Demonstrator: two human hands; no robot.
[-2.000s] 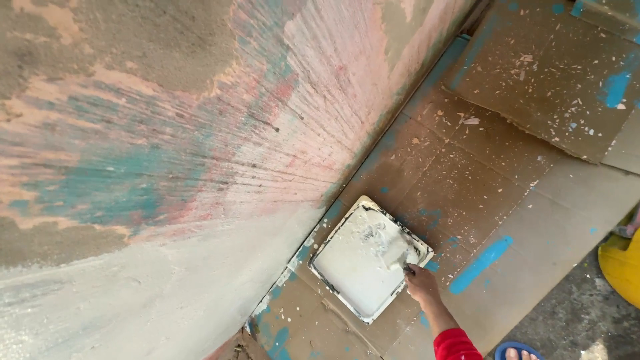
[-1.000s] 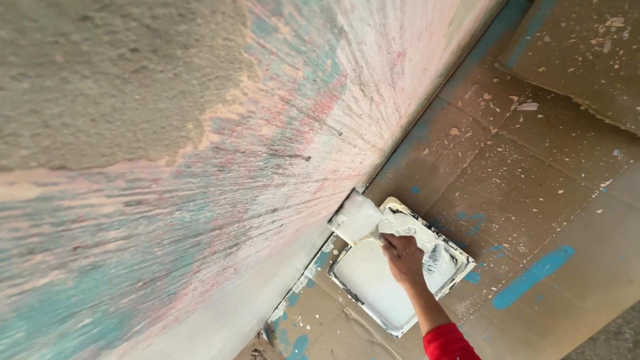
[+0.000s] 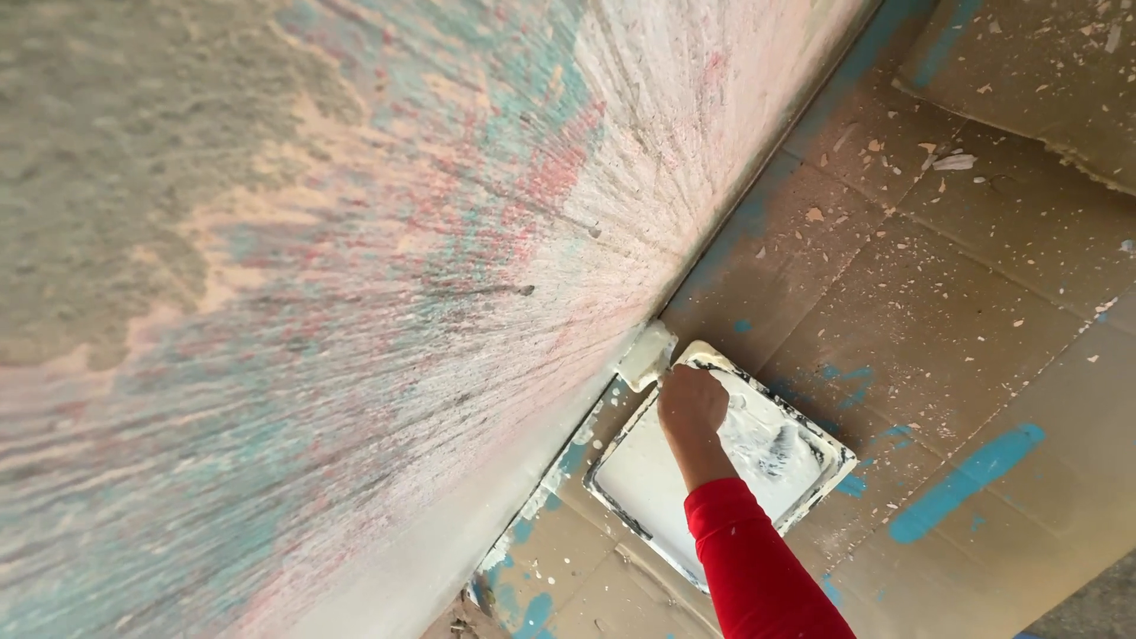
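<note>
My right hand (image 3: 694, 401), below a red sleeve, is closed on the handle of a wide paintbrush; the handle is mostly hidden by the fingers. The white-coated head of the paintbrush (image 3: 648, 357) is at the foot of the wall, beyond the tray's edge. Beneath my hand lies a paint tray (image 3: 830, 477) with white paint in it and smears on its rim. The wall (image 3: 497, 293) shows patchy pink, teal and bare grey areas, with white paint along its lower part at the bottom left. My left hand is out of the frame.
Cardboard sheets (image 3: 958, 328) cover the floor along the wall, marked with blue paint and scattered with paint flakes. Another cardboard piece (image 3: 1038, 80) overlaps them at the upper right. Bare grey floor (image 3: 1092, 603) shows at the lower right corner.
Two seconds ago the brush was over the tray's right part; my right hand has since carried it left to the wall's foot. The view has shifted closer to the wall.
</note>
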